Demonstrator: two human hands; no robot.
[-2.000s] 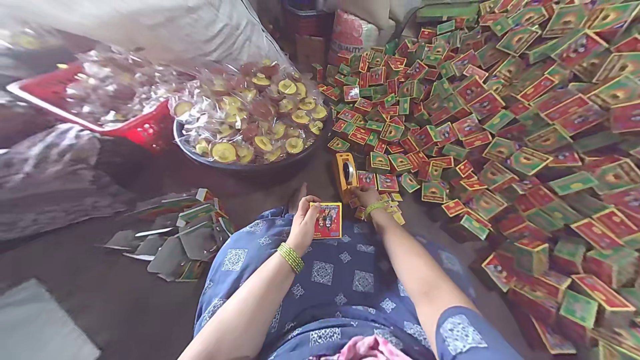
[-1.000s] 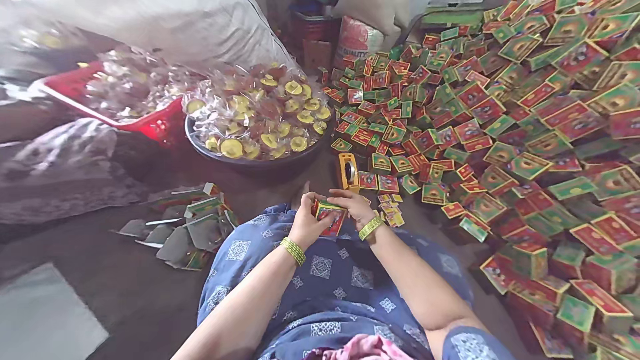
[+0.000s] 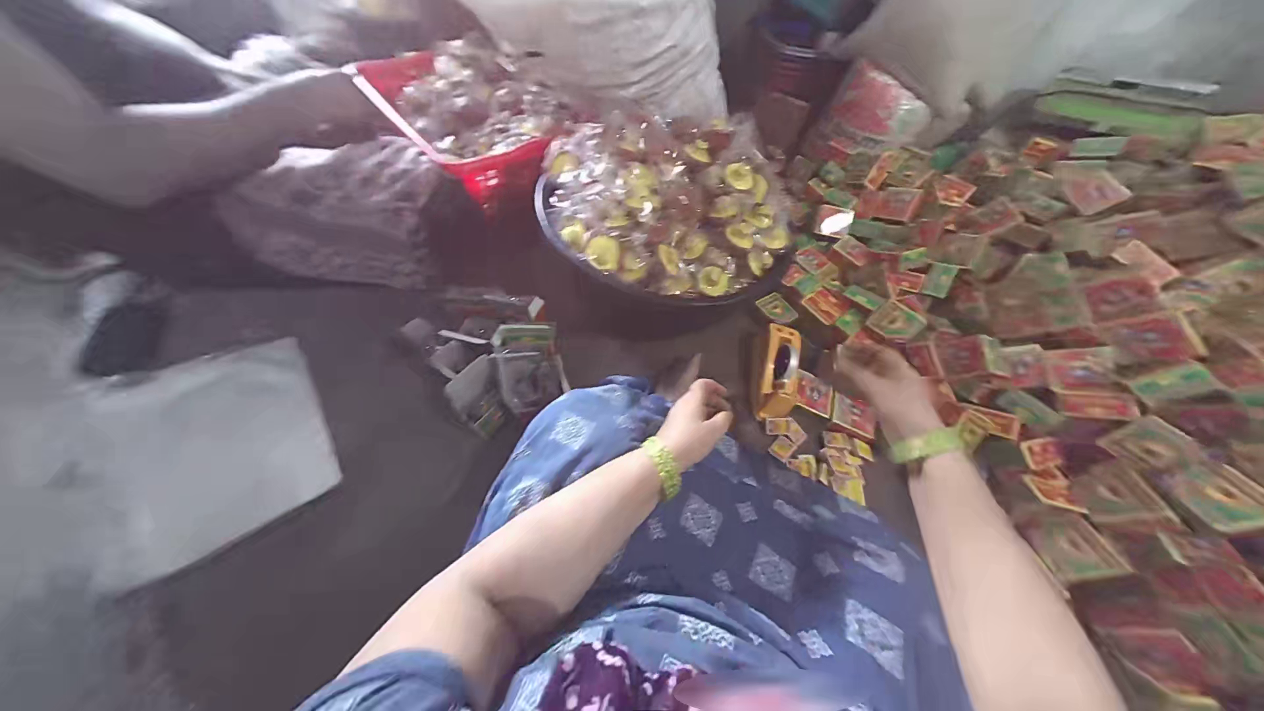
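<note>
My left hand (image 3: 695, 423) is over the blue patterned cloth on my lap, its fingers curled; no item shows in it. My right hand (image 3: 884, 380) reaches to the near edge of the pile of small red and green printed boxes (image 3: 1047, 365); blur hides whether its fingers hold one. Between my hands stands a yellow tape dispenser or box with a round dark opening (image 3: 777, 370). Beside it on the floor lie red printed boxes (image 3: 851, 415) and small yellow and orange packets or cards (image 3: 839, 459).
A round tub (image 3: 652, 294) heaped with plastic-wrapped yellow items stands ahead, with a red basket (image 3: 504, 163) of wrapped items behind it. Flat grey-backed cartons (image 3: 504, 380) and a pale sheet (image 3: 217, 464) lie at left. Another person's limb (image 3: 247, 118) extends near the basket.
My hands, together at a small printed box one second ago, are now apart. The right one has moved right to the pile; the box no longer shows between them. The view has shifted.
</note>
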